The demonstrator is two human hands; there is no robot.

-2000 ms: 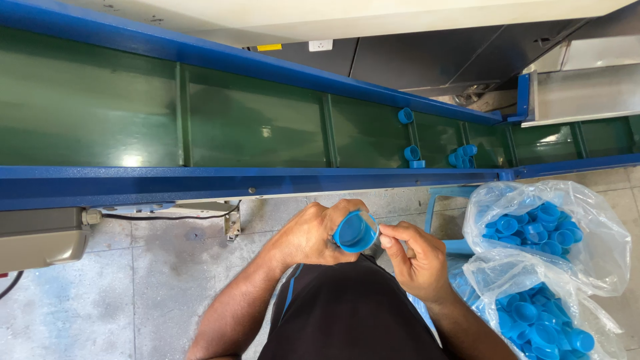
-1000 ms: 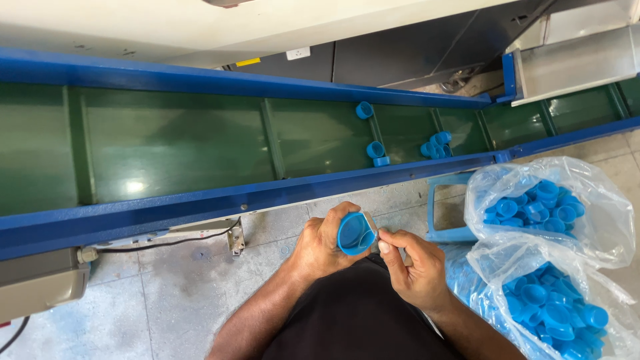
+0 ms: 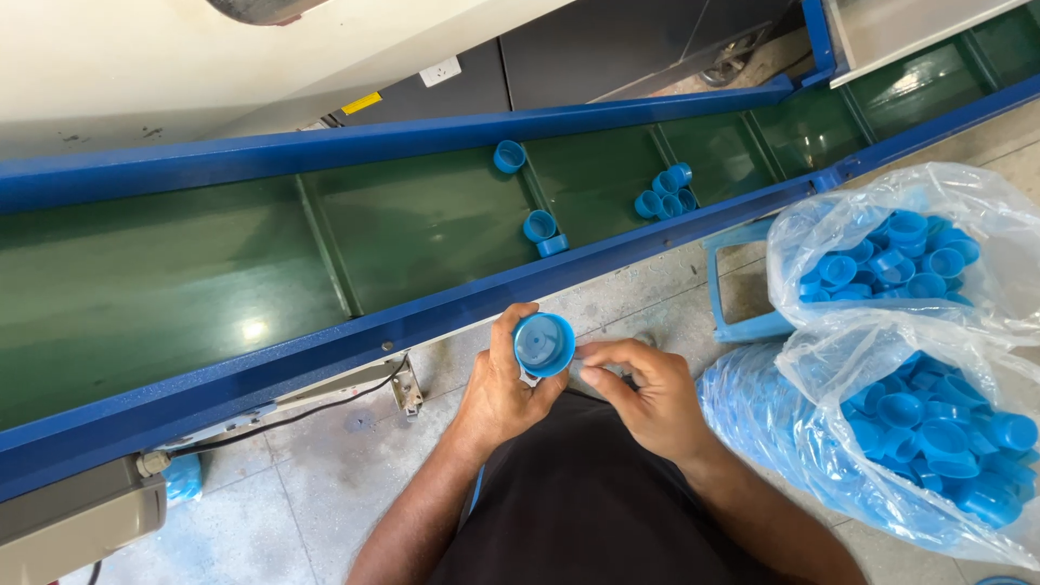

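Note:
My left hand holds a round blue plastic cap, its hollow side facing up towards me. Just right of the cap's rim is my right hand, thumb and index finger close together; whether they pinch something thin there I cannot tell. Beyond my hands, more blue caps lie on the green conveyor belt: a single cap near the far rail, two touching caps by a cleat, and a cluster of several caps farther right.
To the right, two clear plastic bags hold many blue caps, beside a light blue plastic frame. The conveyor's blue near rail runs just beyond my hands. A grey box with a black cable sits at the lower left.
The cap in my left hand has turned from tilted to facing up more. The thin pale strip seen between it and my right fingers a second ago no longer shows plainly. The view has shifted.

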